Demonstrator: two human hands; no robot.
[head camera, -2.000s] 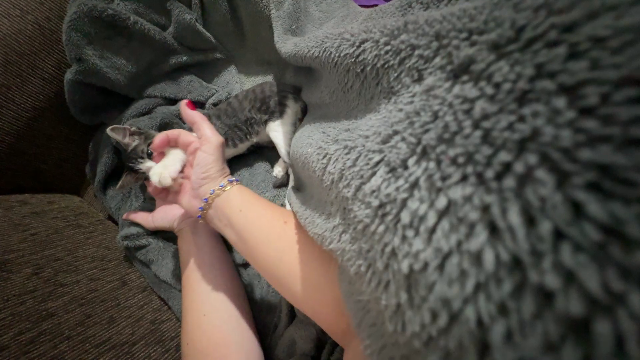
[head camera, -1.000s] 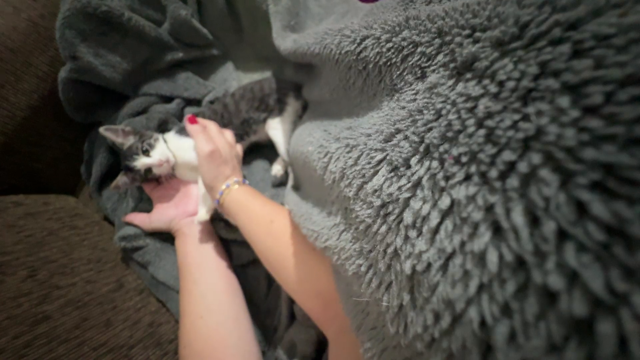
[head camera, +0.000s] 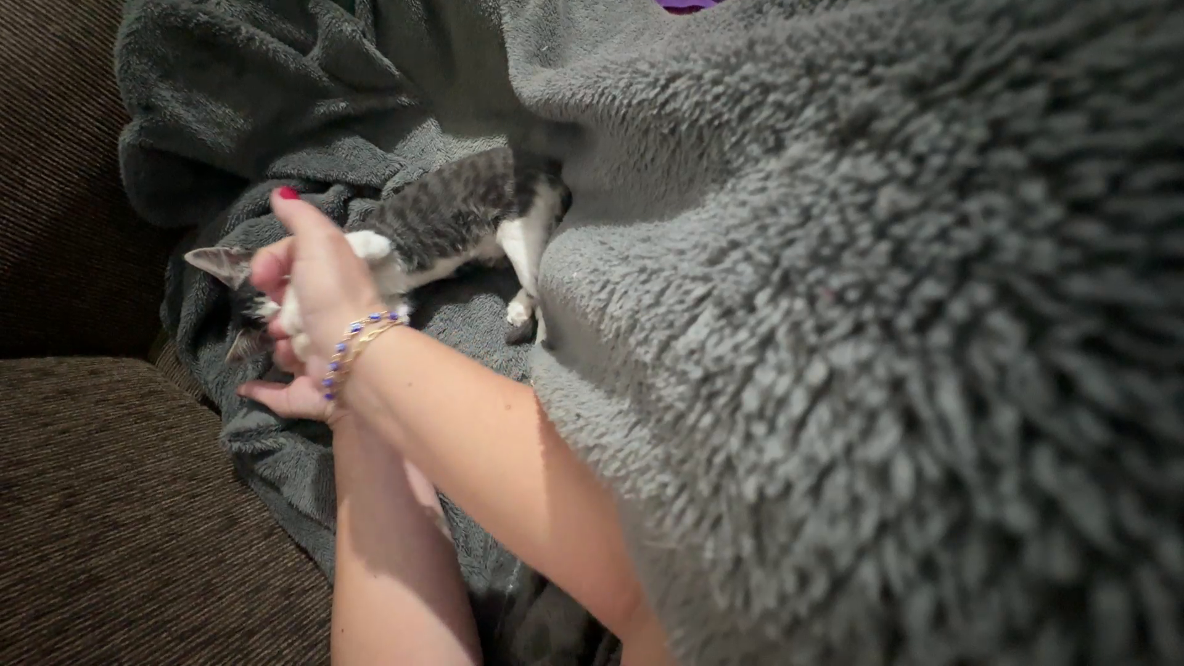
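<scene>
A grey tabby and white kitten (head camera: 444, 217) lies stretched on its side on the blanket, head to the left and hindquarters against the fold. My right hand (head camera: 324, 277), with a beaded bracelet at the wrist and a red thumbnail, is at the kitten's face and forelegs. Its fingers are bent and apart, and one white paw rests against it. My left hand (head camera: 301, 398) is below, its thumb spread to the left near the kitten's head. My right hand and wrist hide its palm and much of the kitten's face.
A grey plush blanket (head camera: 832, 351) fills the right side and bunches beneath the kitten. Brown ribbed couch upholstery (head camera: 111, 518) lies at the left, with a seam between its cushions. A bit of purple fabric (head camera: 686, 5) shows at the top edge.
My right hand has moved from the kitten's chest, where it was a second ago, left to its face. The face, visible then, is now mostly covered.
</scene>
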